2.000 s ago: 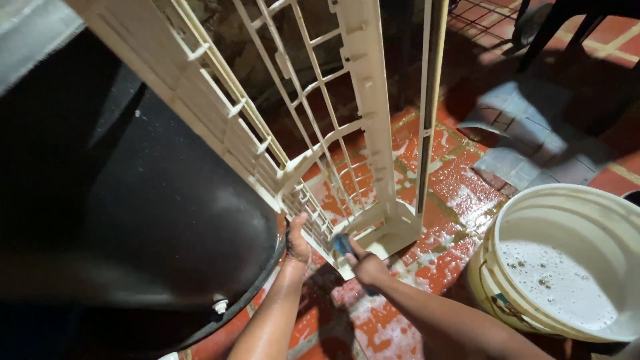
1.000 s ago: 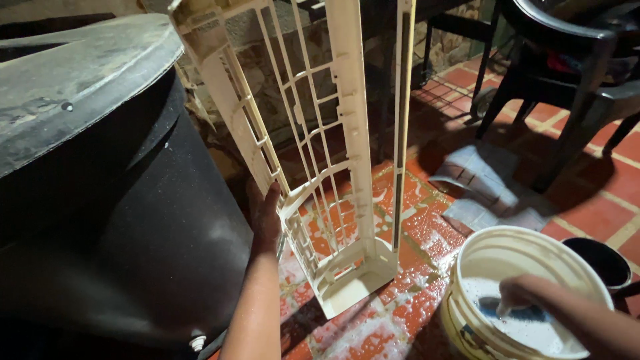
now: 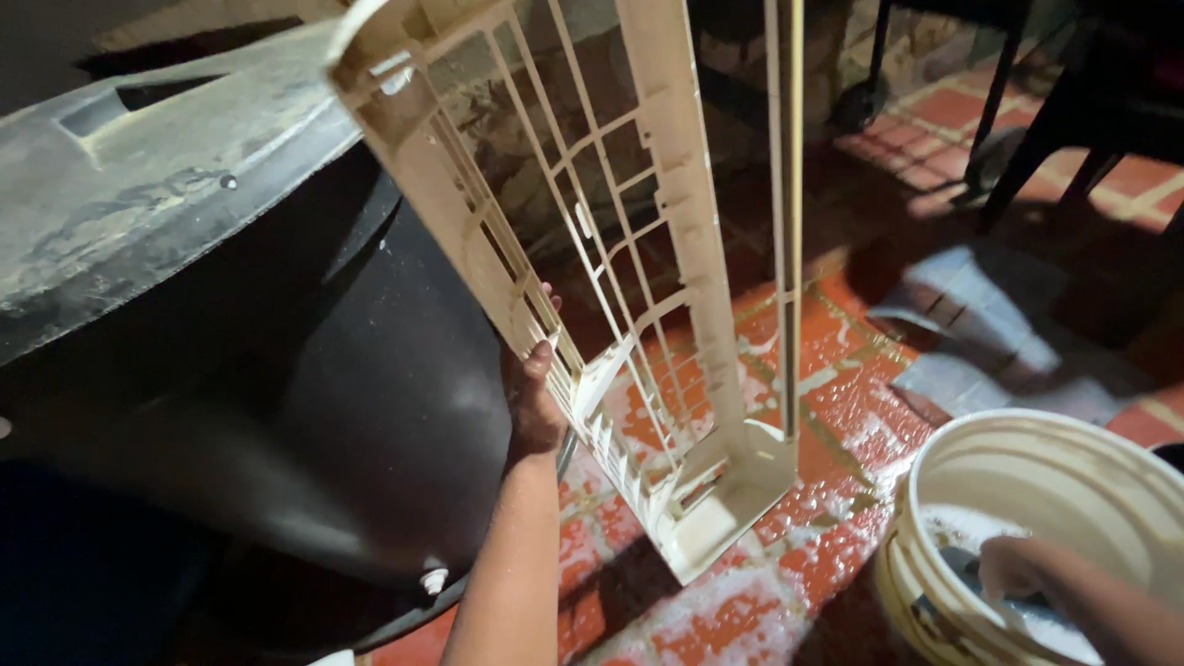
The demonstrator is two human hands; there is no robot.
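A long off-white plastic appliance housing (image 3: 708, 231) with slatted openings stands tilted, its lower end at the wet tiled floor. My left hand (image 3: 539, 388) grips its left edge, thumb on the near side and fingertips showing through behind. Inside a cream plastic bucket (image 3: 1045, 435) at the lower right, my right hand (image 3: 1013, 569) is at the soapy water (image 3: 967, 527). It holds a dark bluish scrubbing item (image 3: 967, 569), partly hidden and blurred. Brown staining shows on the housing's upper left part.
A large black tank (image 3: 370, 416) with a dusty lid (image 3: 203, 194) and a small white fitting (image 3: 433, 580) stands close on the left. Suds lie over red floor tiles (image 3: 823, 555). A greyish-blue cloth or sheet (image 3: 980, 324) lies behind the bucket; dark chair legs (image 3: 1027, 176) stand farther back.
My right hand has gone from the housing's lower end into the bucket with the bluish item. My left hand has stayed on the housing's left edge. The view has shifted.
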